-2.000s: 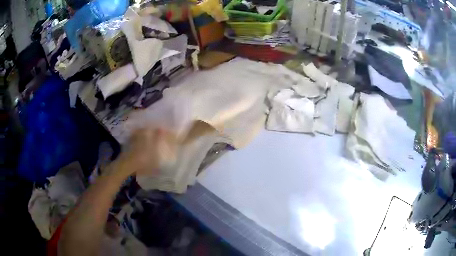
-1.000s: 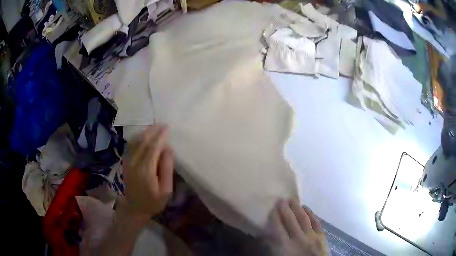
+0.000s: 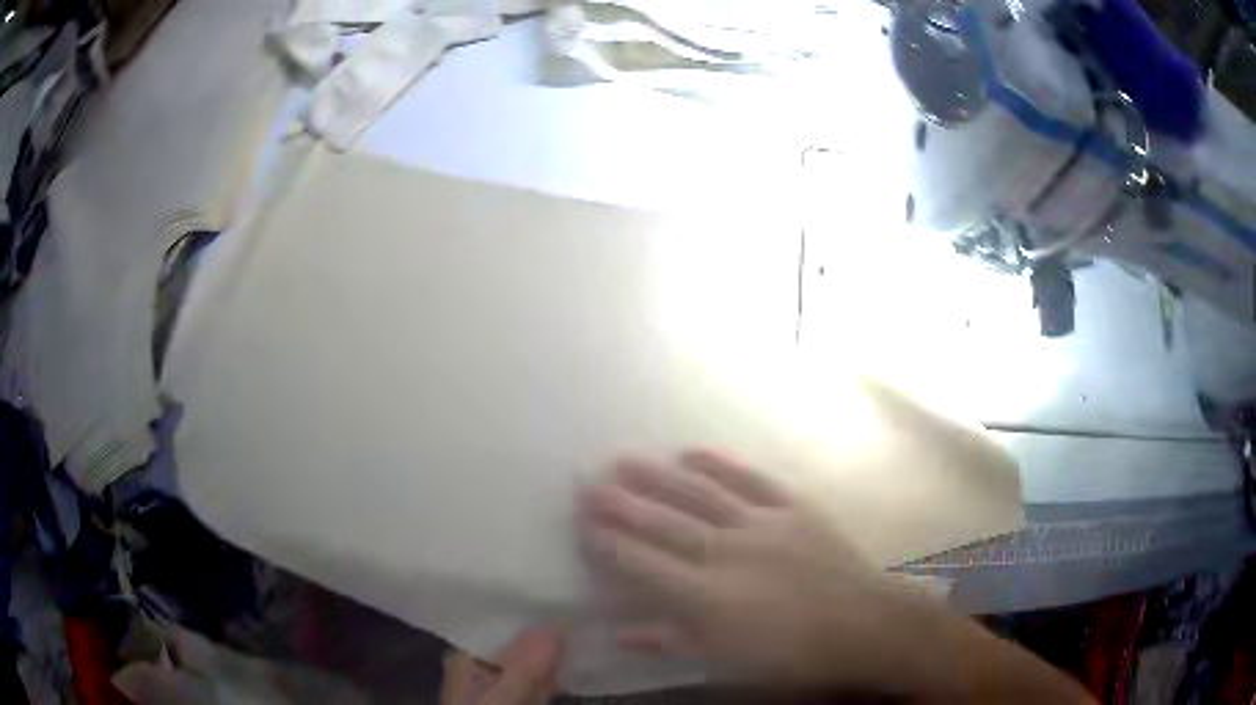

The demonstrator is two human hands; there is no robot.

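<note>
A large cream garment panel (image 3: 413, 331) lies spread over the white machine table and reaches past its front edge. My right hand (image 3: 716, 551) lies on the panel near the front, fingers spread, slightly blurred. My left hand (image 3: 517, 672) is cut off by the bottom of the picture; its thumb and part of a finger show at the panel's front edge, pinching it. The sewing machine head (image 3: 1088, 165) stands at the upper right. The needle area is partly lost in bright glare.
Stacked cream panels (image 3: 83, 289) lie at the left table edge. Small cut pieces (image 3: 386, 69) lie at the back left, and more cloth lies at the top. A purple cloth (image 3: 1143, 62) is on the machine head. The grey ruler edge (image 3: 1102, 544) runs along the front right.
The view has swung right toward the machine. The panel has moved from the stack side onto the table by the machine, and my right hand now lies flat on it.
</note>
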